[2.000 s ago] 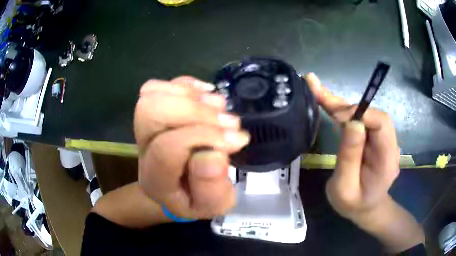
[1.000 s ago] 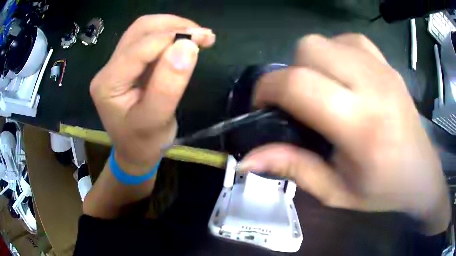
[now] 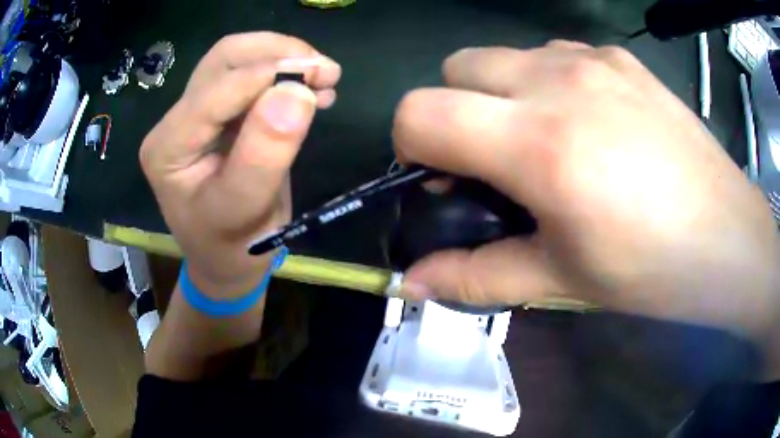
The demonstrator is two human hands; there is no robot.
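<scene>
My left hand (image 3: 235,145) is raised left of centre and pinches a small black piece (image 3: 290,78) between thumb and fingertips. My right hand (image 3: 556,180) is closed over the black camera ball head (image 3: 445,224), with thumb and fingers around it. A thin black pen-like tool (image 3: 329,210) with white print sticks out to the left from under my right fingers, its end in front of my left wrist. The ball's lens side is hidden. The white camera base housing (image 3: 440,364) hangs below the ball, past the taped bench edge.
The yellow-taped edge (image 3: 338,273) crosses the view. Metallic parts (image 3: 155,65) and a small wired part (image 3: 96,133) lie at left, beside a white and black camera (image 3: 53,103). A bulky black tool (image 3: 697,17) is at upper right, near white sticks (image 3: 704,77). A cardboard box (image 3: 90,329) is lower left.
My left hand has moved from the ball to the left and now pinches the black piece. My right hand has come over the ball, and the tool has swung to point left. The ball has turned.
</scene>
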